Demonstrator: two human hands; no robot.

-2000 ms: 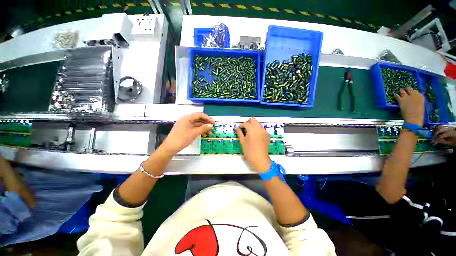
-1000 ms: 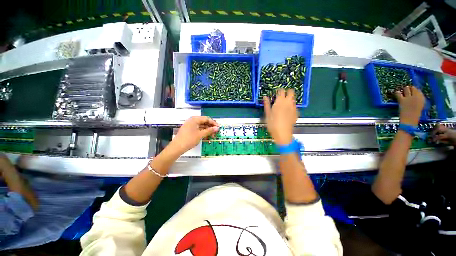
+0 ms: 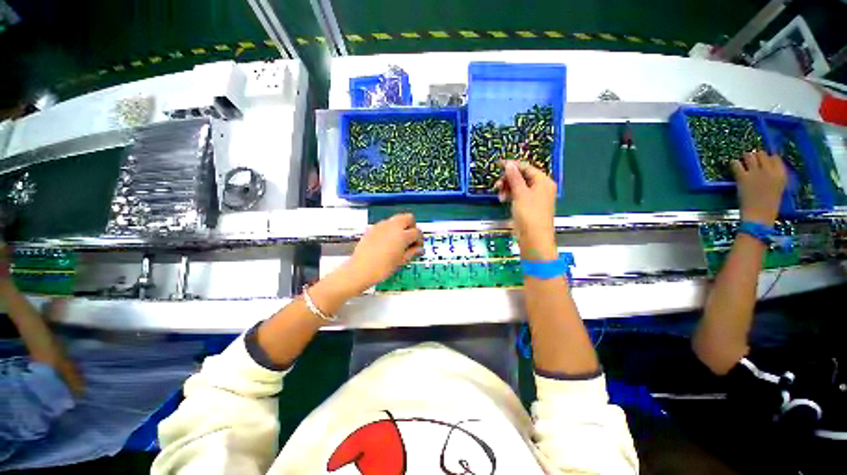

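A green PCB panel lies in the rail in front of me, with small white and dark parts along its upper half. My left hand is over the panel's left end, fingertips together; whether it holds a part is too small to tell. My right hand, with a blue wrist strap, is at the front edge of the right parts bin, thumb and fingertips close together; a held part cannot be made out. That bin holds a heap of capacitors. The wider left bin also holds capacitors.
Green-handled cutters lie on the mat right of the bins. Another person's hand reaches into a blue bin at right. Another person's arm shows at left. Bagged silvery parts and a dark ring lie on the left bench.
My right hand went from the panel to the right bin's capacitors, then drew slightly back to the bin's front edge. My left hand moved slightly right over the panel. The view shifted a little.
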